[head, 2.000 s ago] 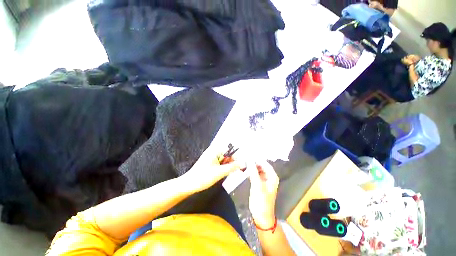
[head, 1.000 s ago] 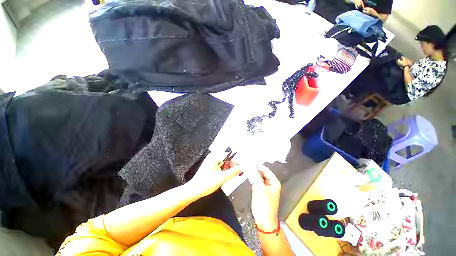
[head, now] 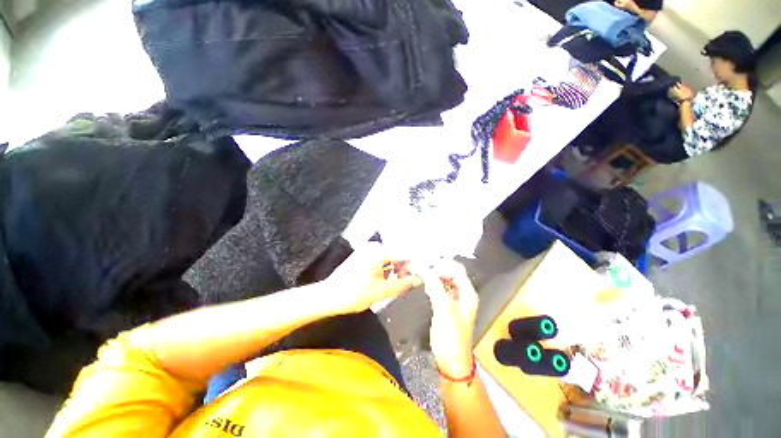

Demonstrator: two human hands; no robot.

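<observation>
My left hand [head: 377,278] is in front of me over the overexposed white table edge, fingers bent. A small dark tip [head: 374,238] shows above it, apparently part of a small dark tool. My right hand [head: 452,295], with a red cord at the wrist, is close beside it, fingertips bent together. Glare hides whether a thread, needle or white piece is between the fingertips. Dark grey flecked cloth [head: 312,184] lies left of my hands over the table edge.
Black garments [head: 300,68] lie up the table, with another black heap [head: 111,214] at left. Black strands [head: 454,162] run to a red container [head: 512,135]. At right are thread cones [head: 533,351], a floral bag [head: 651,359], a blue bin [head: 527,235], a lilac stool [head: 694,218] and a seated person.
The whole view has shifted, so the table things appear further left and up. The dark tool at my left hand, plain before, now shows only as a small tip. My hands stay close together.
</observation>
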